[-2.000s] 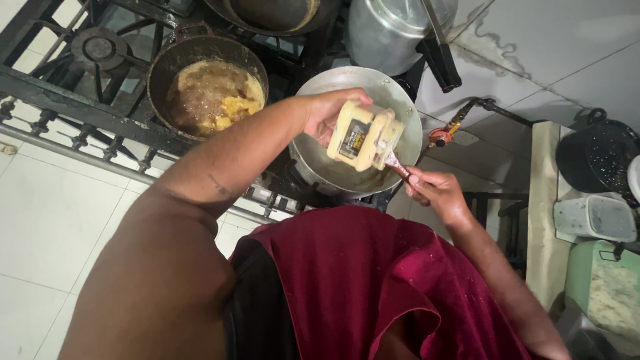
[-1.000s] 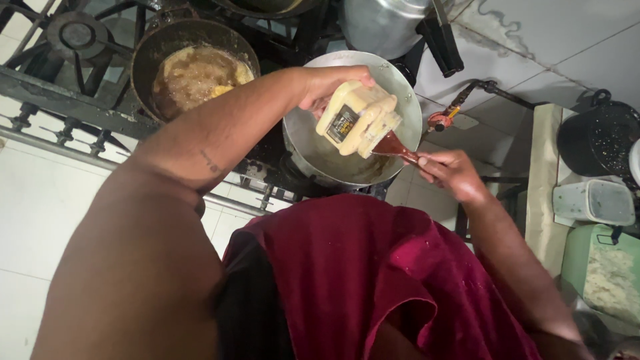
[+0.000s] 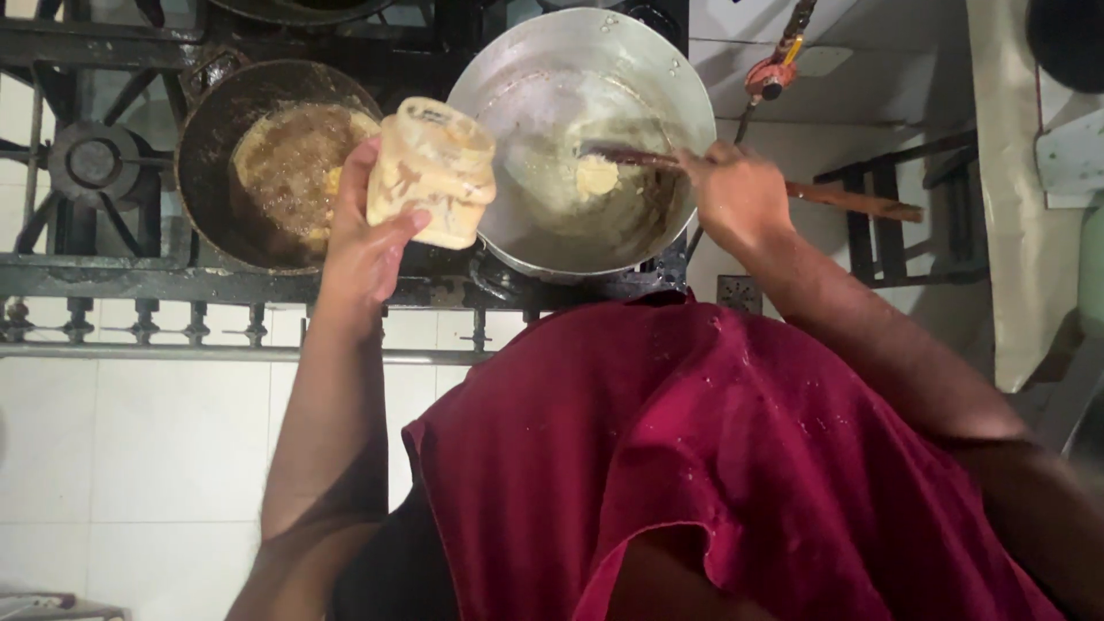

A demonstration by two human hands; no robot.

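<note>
My left hand (image 3: 366,224) grips a clear plastic jar (image 3: 435,177) smeared inside with a pale yellow, butter-like spread, between the two pans. In my right hand (image 3: 737,194) is a wooden spoon or spatula (image 3: 854,203), its dark end down in a wide aluminium pot (image 3: 483,95). Beside that end, on the bottom of the pot, lies a pale yellow lump (image 3: 597,176). Some cloudy liquid or residue shows around the lump. To the left, a dark pan (image 3: 207,207) holds bubbling brown oil with yellow food (image 3: 332,181) in it.
Both vessels stand on a black gas stove (image 3: 112,276) with a row of knobs and a rail along its front. A burner (image 3: 93,168) shows at the left. Right of the stove are a gas valve (image 3: 770,79) on a pipe, a black metal rack (image 3: 897,216) and a counter edge (image 3: 1005,259).
My left hand has moved the jar from over the pot to its left side. The wooden tool has gone from the jar down into the pot, where a yellow lump now shows.
</note>
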